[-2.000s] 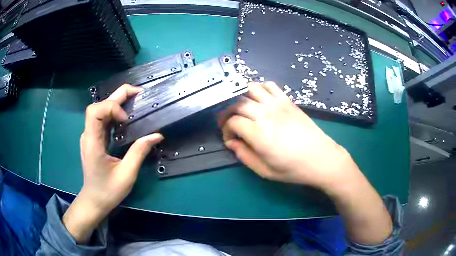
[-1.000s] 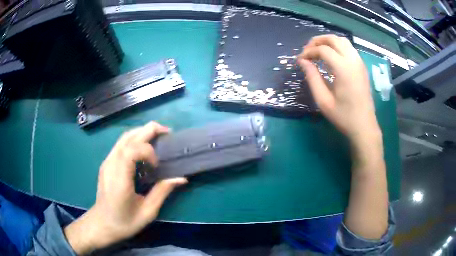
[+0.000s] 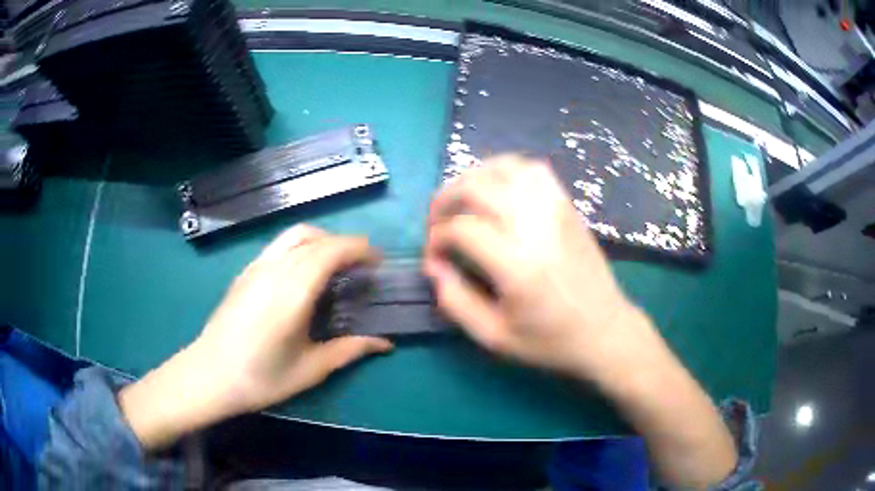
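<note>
A black plastic bar (image 3: 395,299) lies on the green mat in front of me, blurred and partly covered by both hands. My left hand (image 3: 288,312) grips its left end between thumb and fingers. My right hand (image 3: 508,254) is over its right end with the fingers bent together; whether it holds a small metal piece is hidden. The black parts tray (image 3: 537,105), scattered with small silvery pieces, lies beyond my right hand, which covers its near left corner.
A low stack of black bars (image 3: 288,182) lies behind my left hand. A tall stack of bars (image 3: 153,81) stands at back left. A small pale plastic piece (image 3: 748,190) is right of the tray. Metal rails (image 3: 345,41) run along the back.
My right hand has moved from over the tray down and left to the bar. My left hand still grips the bar. Earlier, a bar held above the low stack was set apart from it.
</note>
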